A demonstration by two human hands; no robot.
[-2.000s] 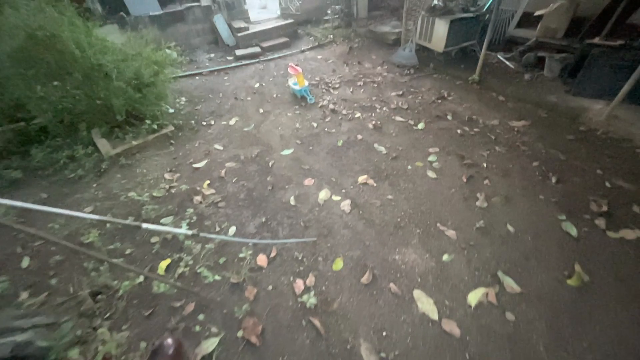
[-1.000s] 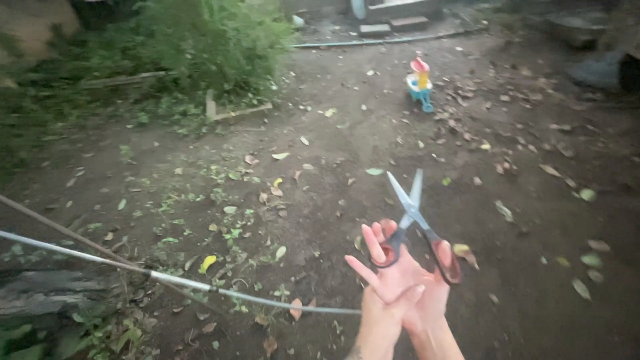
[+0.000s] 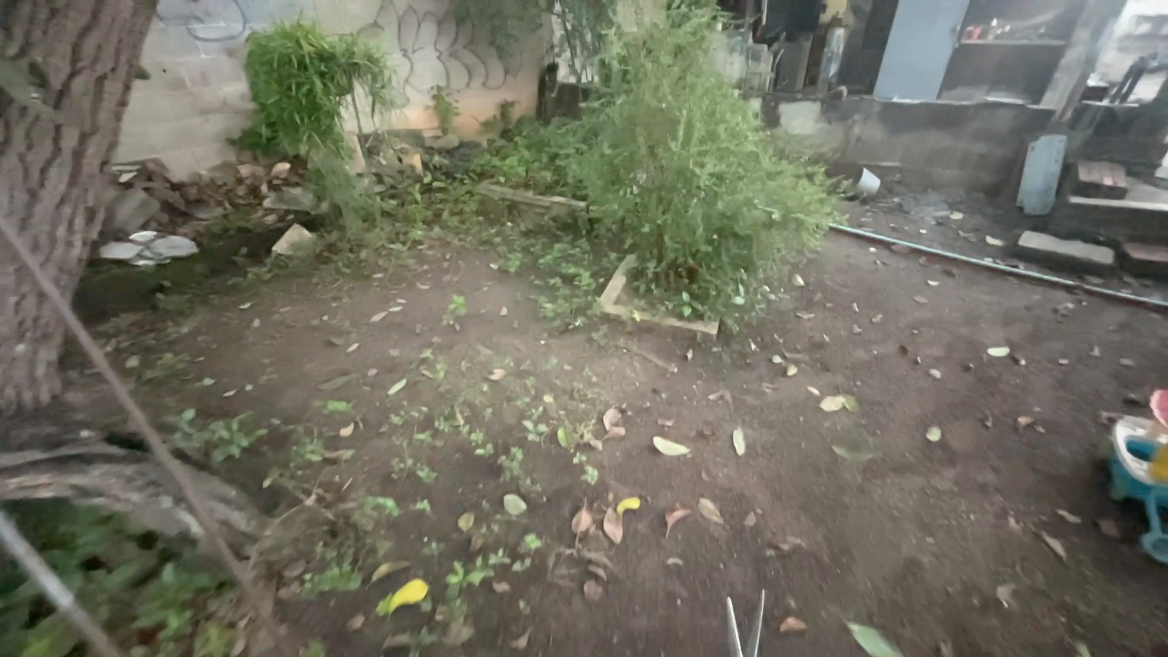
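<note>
Only the blade tips of the scissors show, at the bottom edge of the head view, right of centre. They point up and stand slightly apart. Their handles are below the frame, and neither of my hands is in view, so what holds the scissors is hidden. Behind the blades lies bare soil with scattered leaves, among them a yellow leaf to the left.
A tree trunk rises at left, with a thin rope and a pale pole near it. A bushy green shrub stands behind a wooden corner edging. A blue toy sits at the right edge; a hose or pipe crosses behind.
Both hands and the scissors' handles, in view one second ago, have left the frame at the bottom. The view has swung left and up, bringing in the tree trunk and wall.
</note>
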